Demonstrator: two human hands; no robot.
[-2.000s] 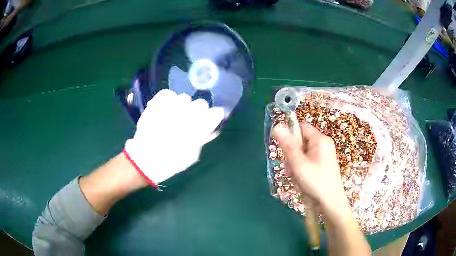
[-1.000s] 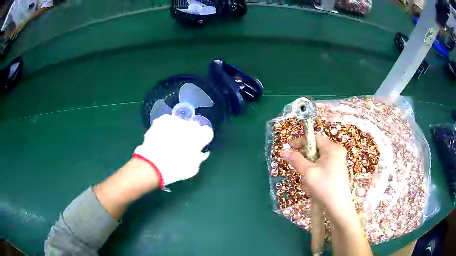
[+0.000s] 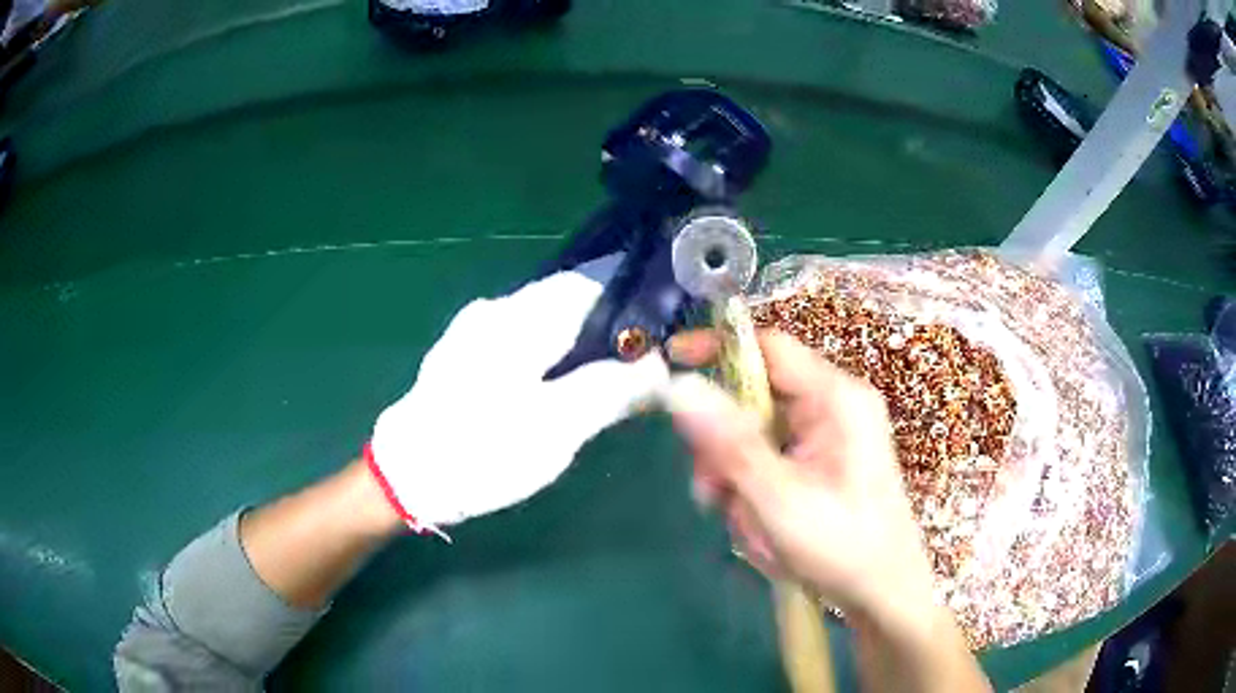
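Note:
My left hand (image 3: 502,393), in a white knitted glove with a red cuff edge, holds a navy mini fan (image 3: 610,251) turned so its blades do not show. The fan's rounded navy stand (image 3: 691,136) points away from me. A copper-coloured piece (image 3: 632,341) sits on the navy part beside my gloved fingers. My bare right hand (image 3: 800,460) holds the hammer (image 3: 743,359) by its pale wooden handle, its round ringed silver face up beside the fan. The right fingertips are close to the glove and slightly blurred. Whether they hold a small piece, I cannot tell.
An open clear bag of copper bits (image 3: 1071,501) lies at right on the green belt (image 3: 244,352). A pale metal post (image 3: 1105,149) rises behind it. A bag of dark parts (image 3: 1200,420) is at far right. Other navy fans (image 3: 461,16) lie at the far side.
The fan has been turned over in my left hand, hiding its blades. My right hand and the hammer have moved left, from over the copper bits to the fan. The fans at the far side have shifted left.

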